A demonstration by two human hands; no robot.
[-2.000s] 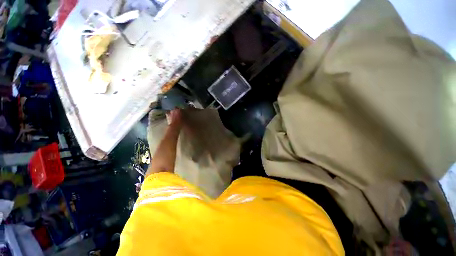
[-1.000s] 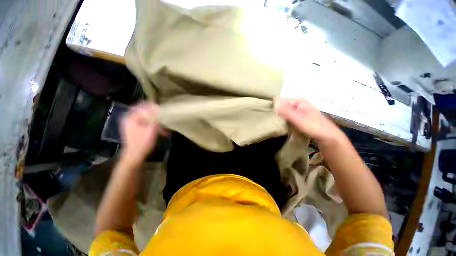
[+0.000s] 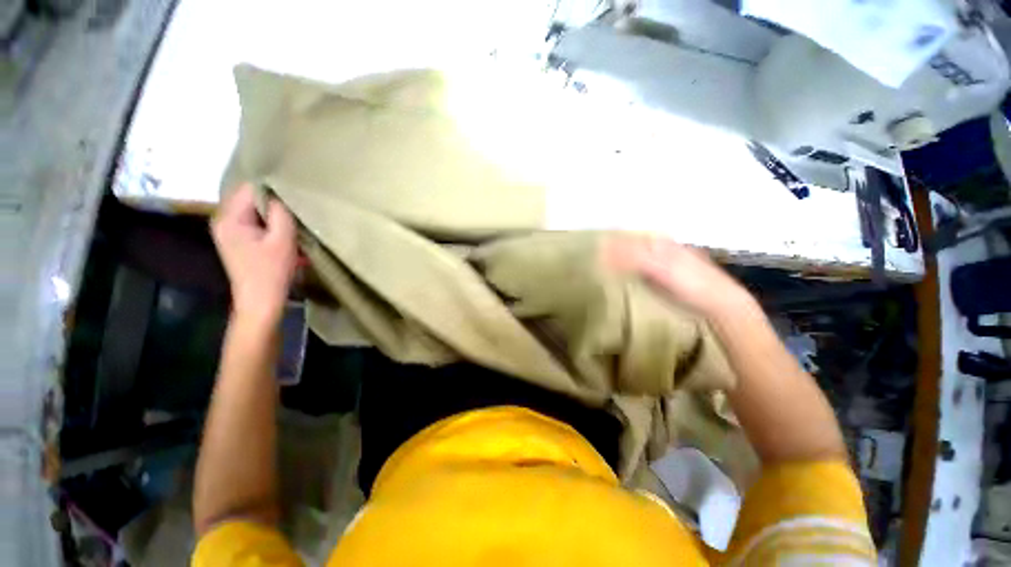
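A khaki garment piece (image 3: 377, 155) lies partly on the white tabletop and hangs in folds over its front edge towards my lap. My left hand (image 3: 257, 238) grips its left edge at the table's front edge. My right hand (image 3: 665, 266) is blurred and lies on bunched khaki cloth at the right; whether its fingers pinch the cloth cannot be told. White cloth (image 3: 701, 493) shows low at the right, below the khaki.
The white sewing machine (image 3: 820, 94) stands at the upper right with a paper sheet (image 3: 865, 33) on its arm. Dark snips (image 3: 778, 168) lie on the white tabletop (image 3: 654, 166). Another worn table (image 3: 39, 222) runs along the left. More khaki cloth is low at the left.
The khaki piece, held up between both hands a second ago, is now lower and more folded over the table edge. My left hand has moved left and up. The view has shifted towards the machine.
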